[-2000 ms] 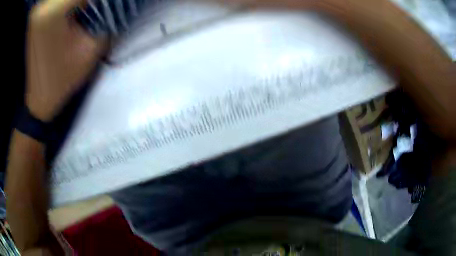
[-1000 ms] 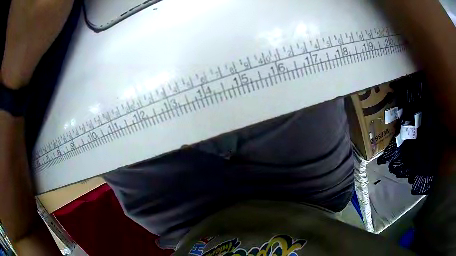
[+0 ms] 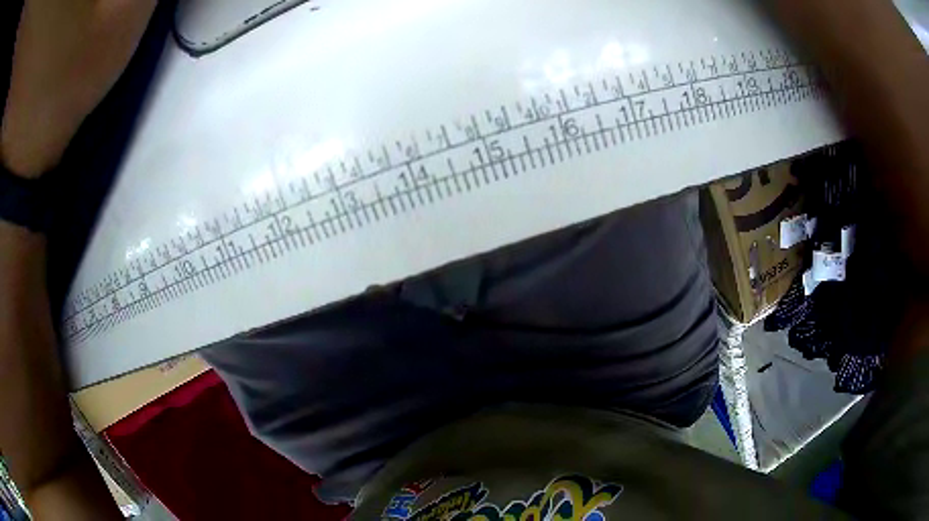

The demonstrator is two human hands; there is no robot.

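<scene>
The white sewing table (image 3: 407, 102) fills the upper part of the view, with a printed ruler (image 3: 489, 153) along its front edge. The dark-outlined slide plate (image 3: 219, 31) is cut off by the top edge. Dark plain cloth (image 3: 112, 122) lies along the table's left side, beside my left arm. The back of my left hand (image 3: 76, 71) shows at the top left above a dark wristband; its fingers are out of the picture. Only my right forearm shows at the right; my right hand is out of the picture. The needle area is not visible.
My lap in grey cloth (image 3: 489, 336) is below the table edge. A cardboard box (image 3: 759, 244) and dark striped garments with white tags (image 3: 830, 336) are at the lower right. Red cloth (image 3: 214, 458) is at the lower left.
The view was blurred two seconds ago and showed striped cloth by my left hand; that cloth is now out of view. Since one second ago, the view has shifted only slightly.
</scene>
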